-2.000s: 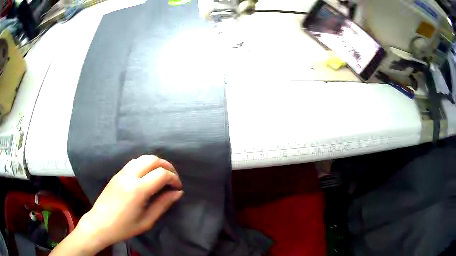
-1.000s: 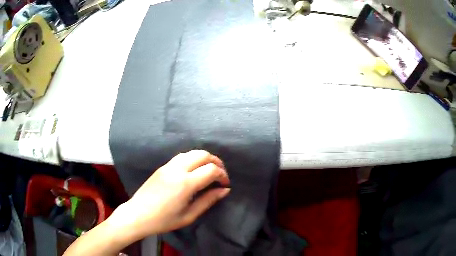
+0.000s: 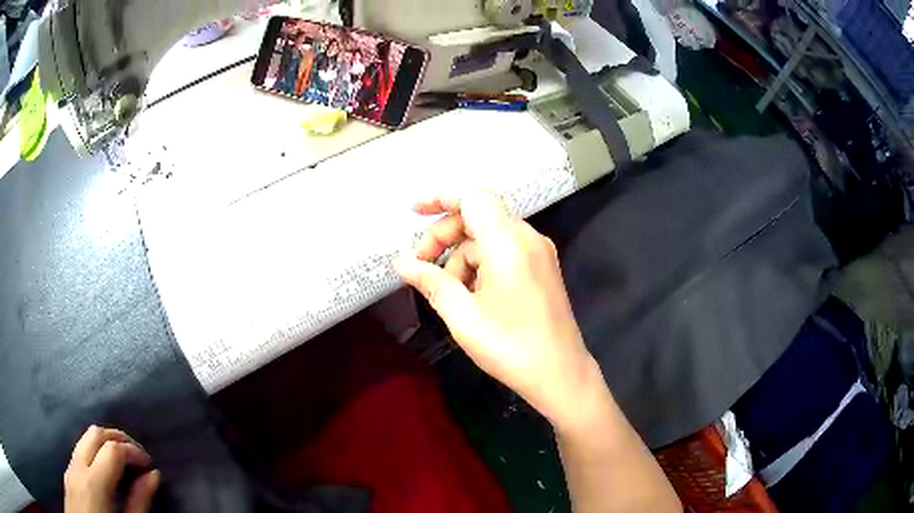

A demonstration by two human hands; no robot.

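Observation:
A dark grey cut panel (image 3: 75,291) lies on the white machine table at the left and hangs over its front edge. My left hand (image 3: 105,471) is at the bottom left, cut off by the picture's edge, its fingers curled on the hanging cloth. Whether it pinches the cloth is unclear. My right hand (image 3: 501,291) is over the table's front edge, away from the panel, fingers curled towards the thumb. A small shiny thing may be between its fingers, but I cannot tell. The needle area (image 3: 115,150) is beside the panel, blurred by glare.
A smartphone (image 3: 336,70) leans on the machine, with a yellow lump (image 3: 324,122) and pens (image 3: 481,101) near it. A dark strip (image 3: 591,100) crosses the table's right end. Grey cloth (image 3: 702,271) drapes at the right, above an orange-red basket (image 3: 702,471) and navy bundle (image 3: 832,411).
The view has swung right, so the panel and my left hand now show farther left. My right hand has come into view. My left hand stays on the panel.

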